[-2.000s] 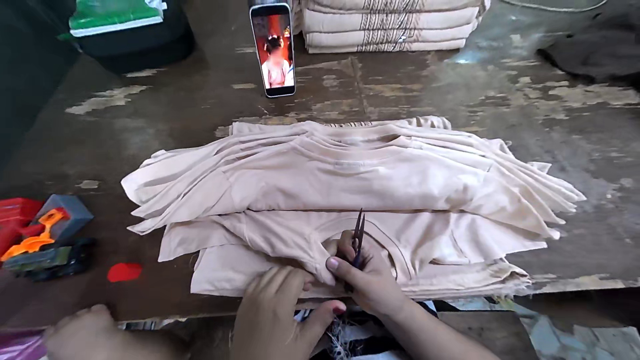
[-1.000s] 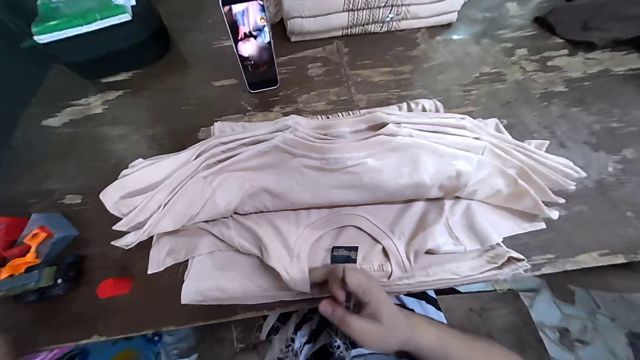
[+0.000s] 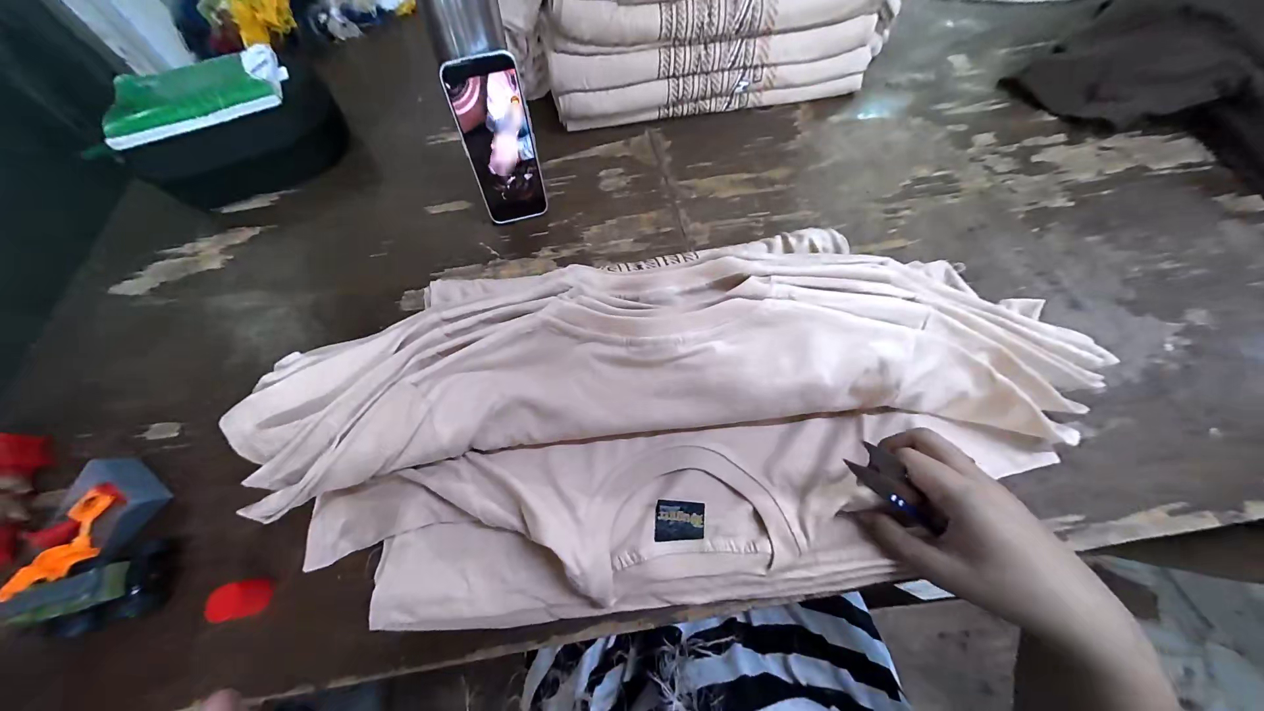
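My right hand (image 3: 978, 523) holds small thread snips (image 3: 894, 489), their blades pointing up and left, over the right shoulder area of a beige T-shirt (image 3: 474, 573). Its fingertips touch or hover close to the cloth; which of the two is hard to tell. That shirt lies with its round collar toward the table's near edge, a dark woven label (image 3: 679, 520) inside the neck. Behind it, several overlapping beige shirts (image 3: 652, 385) are spread in a layered pile, sleeves fanned to both sides. My left hand is not in view.
A phone (image 3: 496, 138) showing a picture leans upright behind the shirts, near folded patterned shirts (image 3: 711, 59). Dark cloth (image 3: 1116, 64) lies far right. At left are a black container (image 3: 247, 148) with a green packet, toy vehicles (image 3: 89, 553) and a red piece (image 3: 239, 599). A fingertip shows bottom left.
My right hand has moved right, away from the collar, with the snips. My left hand, at the near shirt's edge two seconds ago, has left the view. The neck label has come into sight.
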